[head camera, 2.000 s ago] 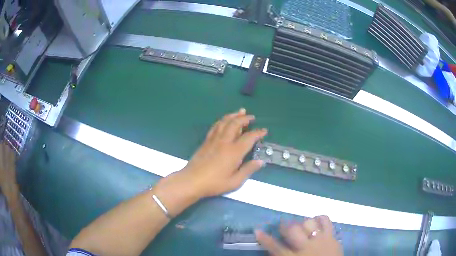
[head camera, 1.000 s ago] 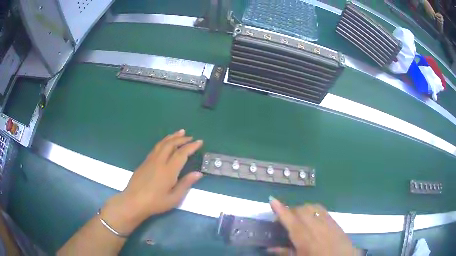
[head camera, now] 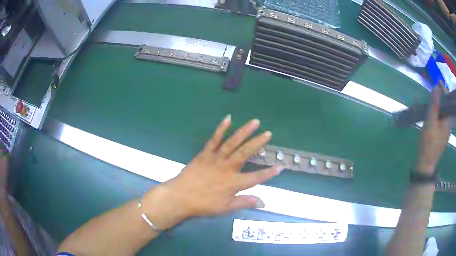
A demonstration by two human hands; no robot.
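Observation:
A grey jig bar with a row of round shiny components lies in front of me on the green surface. My left hand is spread over its left end, fingers apart, and hides part of it. My right hand is at the far right, blurred, holding a dark grey bar that runs out of the picture's edge. A thin bright plate with a dark pattern lies at the near edge, below the white strip.
Stacked jigs stand at the back, a second pile beyond. Another jig lies by a dark block. A machine with a red knob is at left. Another person's arm shows lower left.
My right hand has moved from the near edge to the far right with a dark bar. The bright plate now shows uncovered. My left hand reaches further over the jig's left end.

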